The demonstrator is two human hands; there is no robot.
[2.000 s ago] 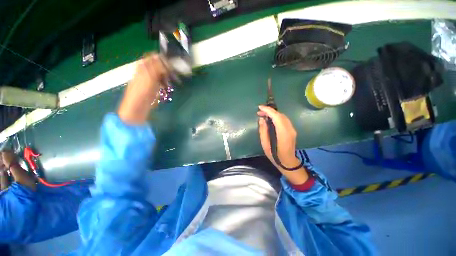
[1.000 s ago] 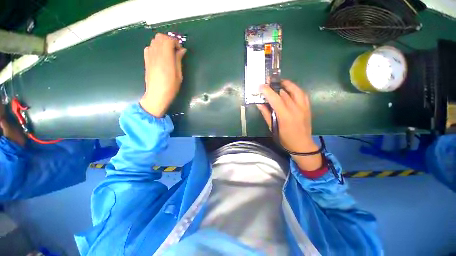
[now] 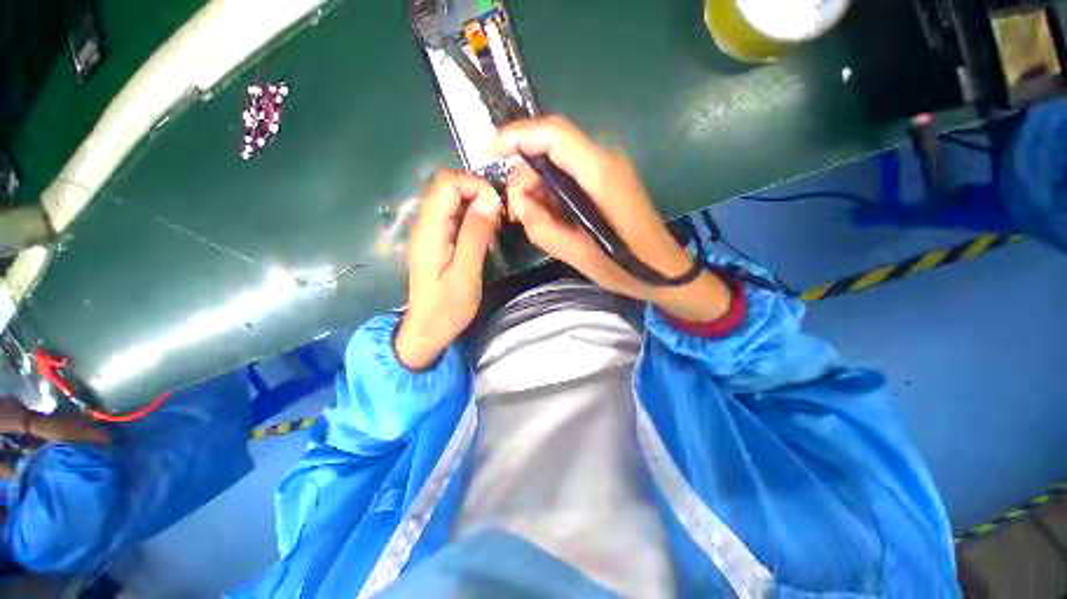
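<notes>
An opened phone assembly (image 3: 467, 100) lies on the dark green mat in front of me, slightly tilted, its board end away from me. My right hand (image 3: 597, 211) holds the black soldering iron (image 3: 576, 201) like a pen over the phone's near half, with the iron's front end over the phone. My left hand (image 3: 452, 255) is at the phone's near end, thumb and forefinger pinched together beside my right fingertips. Whether a small part is between them cannot be seen. A loose pile of small pink-white components (image 3: 262, 118) lies on the mat to the left.
A yellow-green cylinder with a white top (image 3: 761, 26) stands at the upper right. The black station with its tan sponge (image 3: 1030, 53) is at the right edge. A red lead (image 3: 73, 386) and another person's blue sleeve (image 3: 73, 497) are at the left. A white strip (image 3: 152, 117) borders the conveyor.
My left hand has moved from the component pile to the phone's near end, close to my right hand. The view has shifted and turned. Earlier, my right hand brought the iron over the phone.
</notes>
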